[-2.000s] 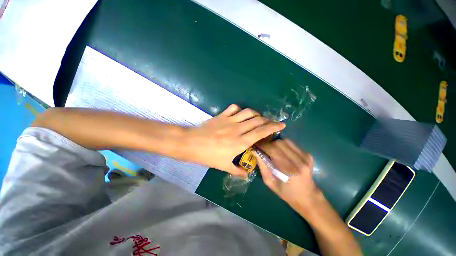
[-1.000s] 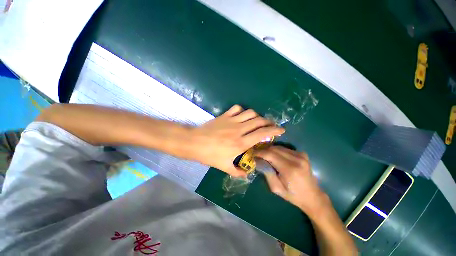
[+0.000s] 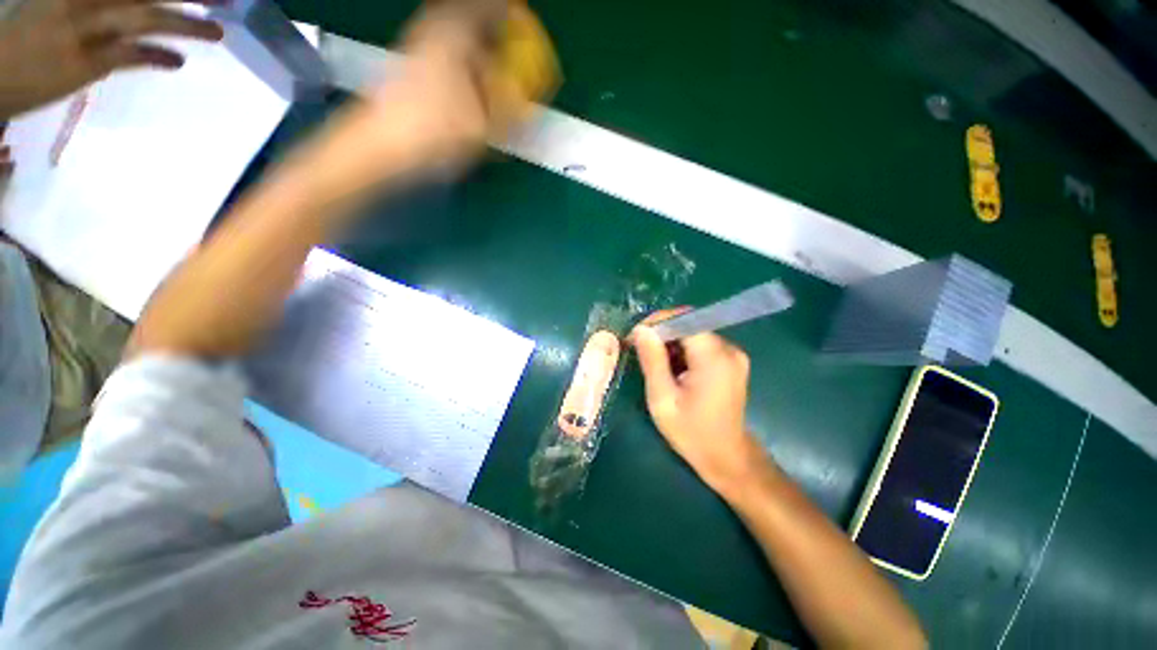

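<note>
My left hand [image 3: 444, 83] is blurred by motion above the whitish rail at the top left, with a yellow plastic part [image 3: 520, 57] at its fingers. My right hand [image 3: 695, 387] is over the bench and pinches a grey-white strip [image 3: 730, 311] between its fingertips; the strip points up and to the right. The pale pink fixture [image 3: 590, 385] lies uncovered on the bench just left of my right hand, with dark spots at its lower end. Clear crinkled tape [image 3: 558, 470] shows above and below the fixture.
Two yellow parts [image 3: 983, 173] lie on the green belt at right. A grey striped block [image 3: 933, 311] stands behind the smartphone [image 3: 929, 472]. A lined sheet [image 3: 406, 368] lies left of the fixture. Another person's hand [image 3: 95, 45] is above white paper [image 3: 165, 165].
My left hand has moved from the fixture up and left toward the belt with a yellow part. The fixture is now uncovered. My right hand has shifted slightly left, and its strip now shows fully.
</note>
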